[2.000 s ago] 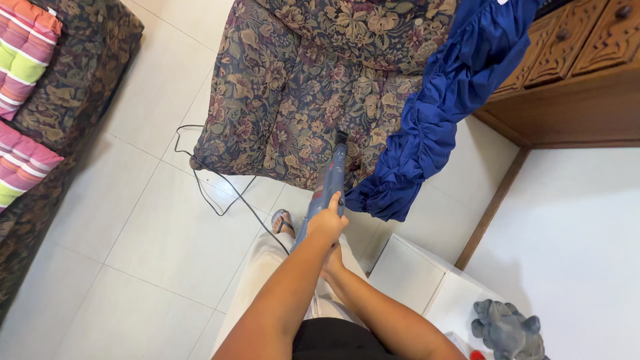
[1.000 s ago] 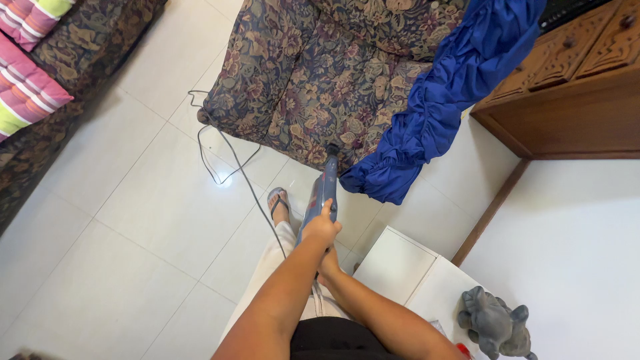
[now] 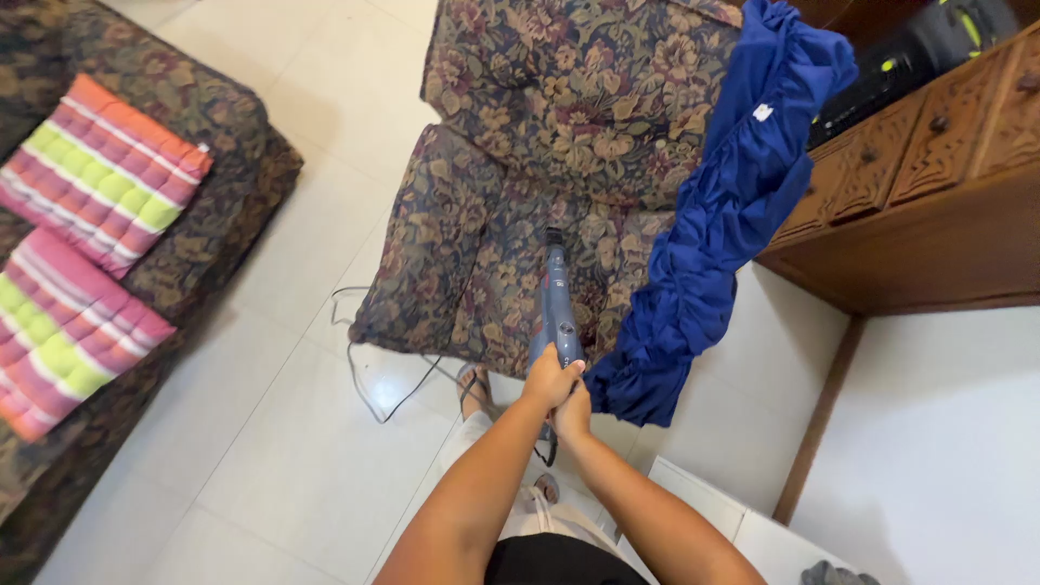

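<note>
Both of my hands grip a blue-grey handheld vacuum cleaner (image 3: 556,313) near its rear end. My left hand (image 3: 551,380) lies on top of the body, and my right hand (image 3: 573,414) closes around it just behind and to the right. The vacuum's dark nozzle (image 3: 554,236) rests on the seat of a floral upholstered armchair (image 3: 496,284). Gathered blue fabric (image 3: 703,244) with a small white tag is draped along the chair's right side. A black power cord (image 3: 351,366) loops over the floor by the chair's front left corner.
At the left stands a floral sofa (image 3: 203,122) bearing striped cushions (image 3: 106,171). A carved wooden cabinet (image 3: 910,236) with a black object (image 3: 894,73) on it is at the upper right. A white cabinet (image 3: 703,496) and a grey object (image 3: 837,574) sit at the lower right.
From the seat's front edge one second ago, the nozzle has moved forward to the middle of the seat. Both hands have gone forward with the vacuum. The view has shifted.
</note>
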